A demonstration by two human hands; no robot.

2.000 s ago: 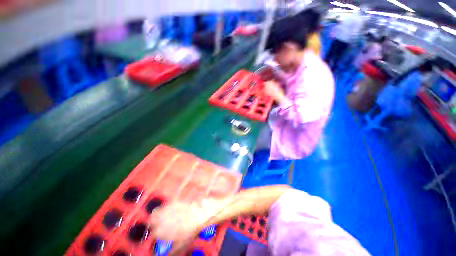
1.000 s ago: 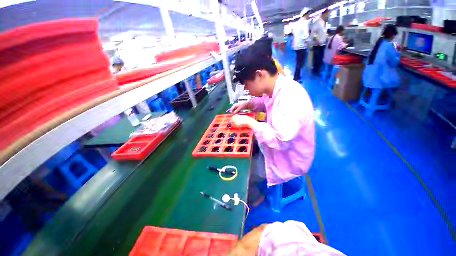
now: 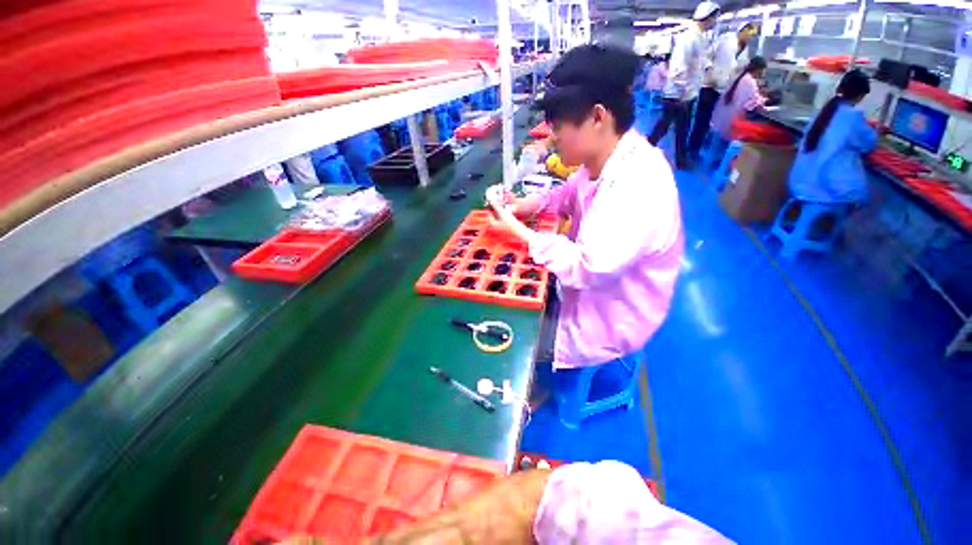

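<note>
A red-orange tray (image 3: 346, 468) with square pockets lies on the green bench at the bottom; the pockets that show are empty, and its lower part is cut off by the picture's edge. My right hand (image 3: 469, 519) comes in from the lower right in a pink sleeve and reaches across the tray's lower part. Mostly wrist and forearm show; the fingers are cut off at the bottom edge, so what they hold is hidden. My left hand is out of the picture.
A pen (image 3: 463, 390), a small white disc with a lead (image 3: 486, 386) and a yellow ring (image 3: 492, 336) lie beyond the tray. A person in pink works over a tray of dark units (image 3: 428, 279). A shelf (image 3: 192, 168) with stacked red trays (image 3: 128, 85) runs upper left.
The view has swung up and away from the tray, and the dark units seen in it earlier are out of view. The neighbour's hands have lifted a little above their tray.
</note>
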